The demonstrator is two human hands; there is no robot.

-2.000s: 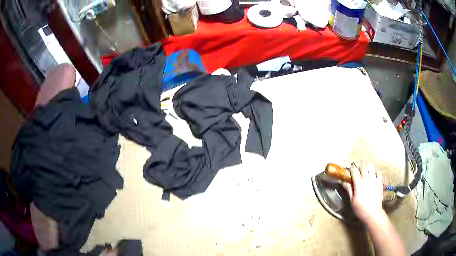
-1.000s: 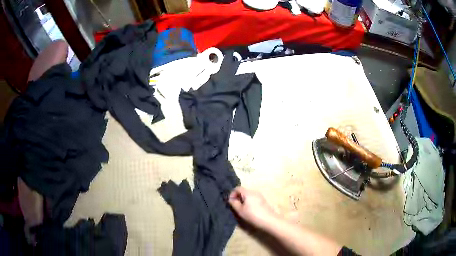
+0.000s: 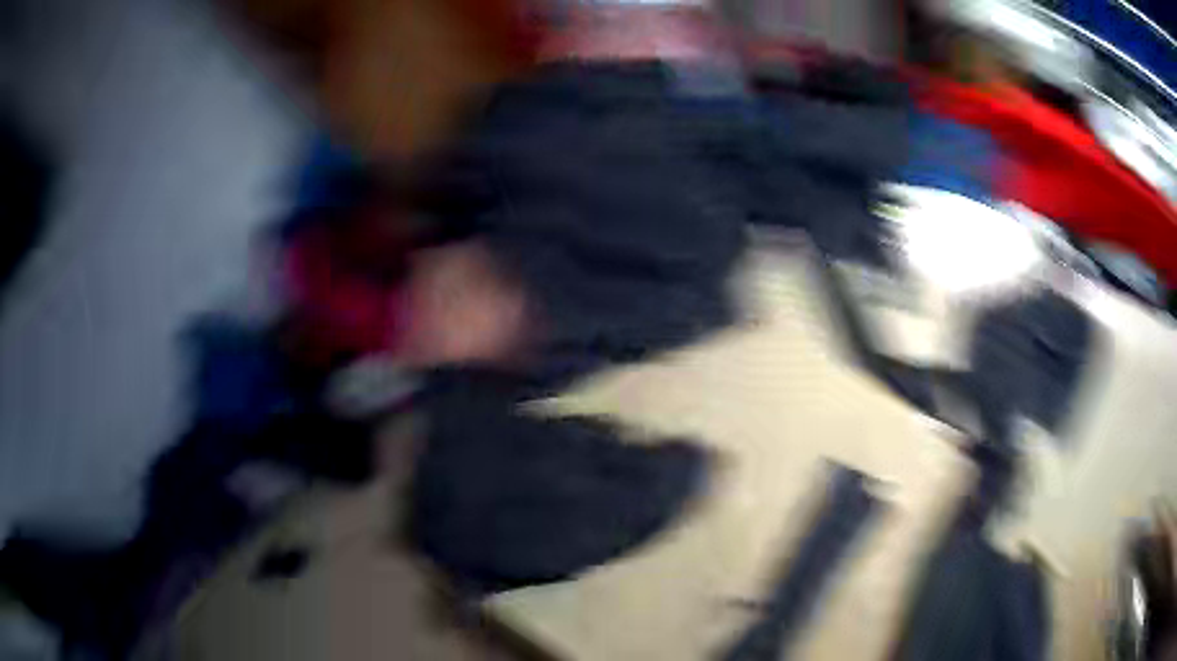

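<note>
The frame is badly blurred. A black garment piece (image 3: 987,581) lies on the cream pressing table (image 3: 723,387) at the lower right, with a narrow black strip (image 3: 807,562) beside it. A large black garment pile (image 3: 620,220) covers the upper middle. Another black cloth (image 3: 549,497) lies at the table's near left edge. No hand can be made out. A dark, blurred shape at the right edge is too unclear to name.
A pinkish rounded form (image 3: 465,307) shows under the pile. Red cloth (image 3: 1097,162) and a blue patch (image 3: 949,155) lie behind the table. Dark and magenta cloth (image 3: 336,278) is at the left, beside a pale grey area.
The view has swung left and blurred, so table and garments appear farther right. The right hand, earlier off the iron and at the black cloth, no longer shows clearly.
</note>
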